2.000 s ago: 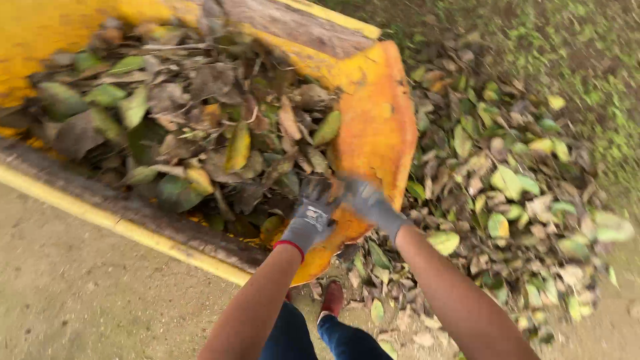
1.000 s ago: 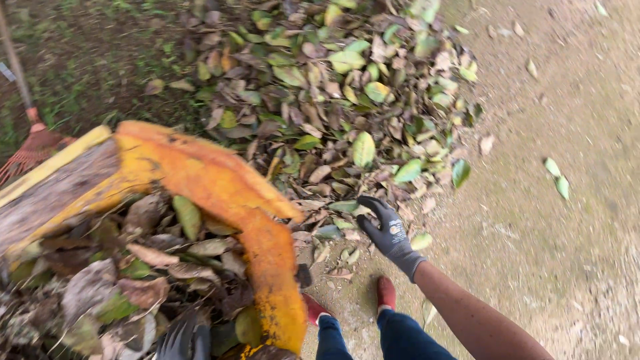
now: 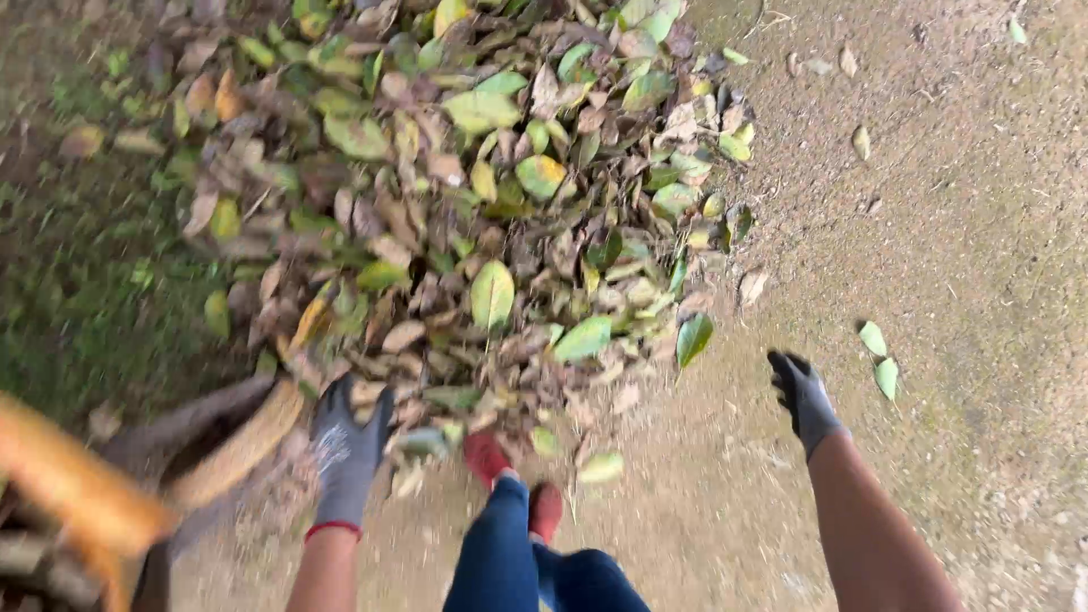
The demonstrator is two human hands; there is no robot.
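My left hand (image 3: 348,446), in a grey work glove with a red cuff, reaches over the lower left edge of a pile of fallen leaves (image 3: 510,204). Its fingers are apart and hold nothing. To the right of the pile my right hand (image 3: 806,399), gloved in grey with dark fingertips, hangs above the bare soil with nothing in it. The pile mixes brown, yellow and green leaves. At the lower left, the orange metal rim of a wheelbarrow (image 3: 81,493) shows blurred, with leaves partly in view inside it.
The wheelbarrow's wheel (image 3: 234,442) lies between its orange rim and my left hand. My feet in red shoes (image 3: 544,510) stand at the near edge of the pile. Grass (image 3: 110,289) grows on the left. A few loose leaves (image 3: 886,376) are scattered on the soil at the right.
My left hand has come out of the wheelbarrow's leaves to the pile's edge. My right hand has moved away from the pile to the right. The view has shifted, with less of the wheelbarrow showing.
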